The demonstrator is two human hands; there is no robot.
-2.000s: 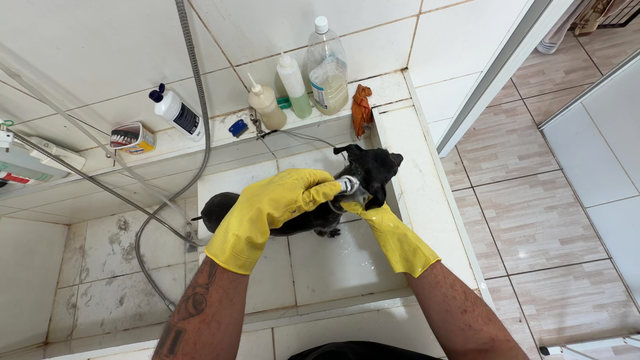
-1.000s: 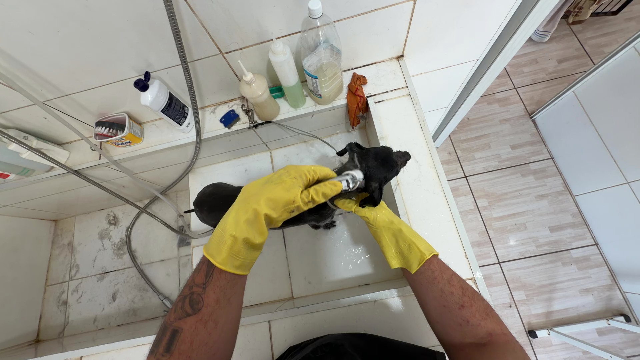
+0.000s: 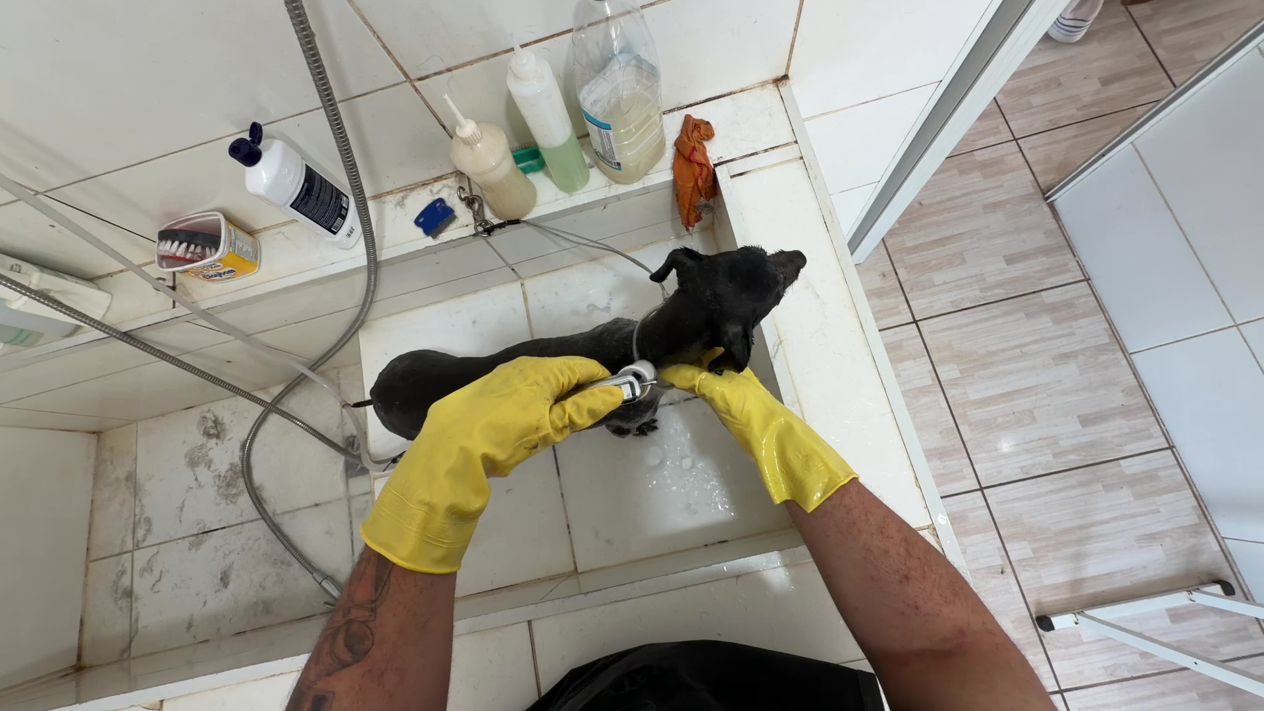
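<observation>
A small wet black dog (image 3: 583,341) stands in a white tiled tub (image 3: 632,494), its head over the right rim and a thin cable loop (image 3: 640,331) round its neck. My left hand (image 3: 484,444), in a yellow rubber glove, is closed round a handheld shower head (image 3: 634,379), whose end is at the dog's chest. My right hand (image 3: 755,420), also gloved in yellow, is under the dog's neck and jaw; its fingertips are partly hidden there. Drops of water lie on the tub floor below the dog.
Along the back ledge stand a beige squeeze bottle (image 3: 494,170), a green-filled bottle (image 3: 549,123), a large clear bottle (image 3: 620,94), an orange cloth (image 3: 694,170), a blue comb (image 3: 434,217), a white bottle (image 3: 296,188) and a tub of brushes (image 3: 209,247). Metal hoses (image 3: 370,247) hang at the left.
The shower head in my left hand has moved down from the dog's neck to its chest. My right hand stays under the neck, and more of the dog's head and neck shows.
</observation>
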